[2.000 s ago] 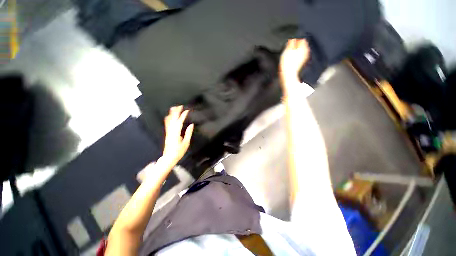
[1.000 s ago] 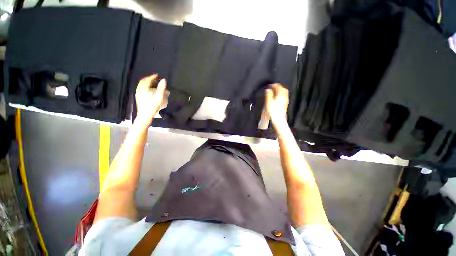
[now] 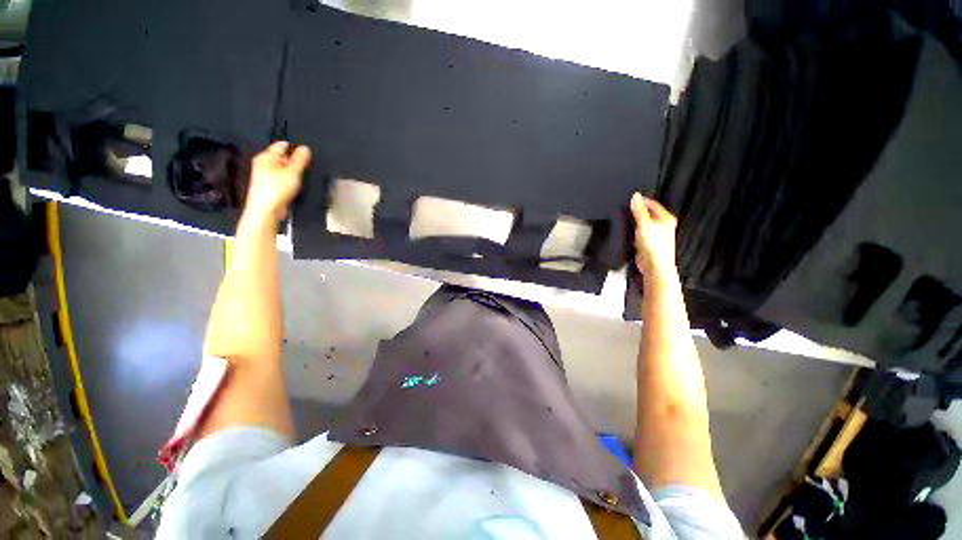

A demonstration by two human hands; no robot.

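Note:
A flat black panel with cut-outs [image 3: 475, 127] lies in front of me, three light openings along its near edge. My left hand [image 3: 276, 179] is closed on the panel's left edge. My right hand [image 3: 652, 230] is closed on its right edge near the front corner. The fingertips are partly hidden by the panel. At the left lies a panel with straps [image 3: 158, 63], dark bunched material in its openings. At the right is a thick panel stack [image 3: 781, 158] with layered edges.
The light table's near edge [image 3: 506, 283] runs below the panel. The grey floor [image 3: 137, 306] has a yellow line. Dark bundles [image 3: 897, 454] lie at the lower right beside a wooden edge. A bit of a blue object [image 3: 616, 449] shows by the apron.
The middle panel, folded and rumpled before, now lies flat with three openings showing. My hands have moved apart to its two side edges. Two seconds ago the view was turned and blurred.

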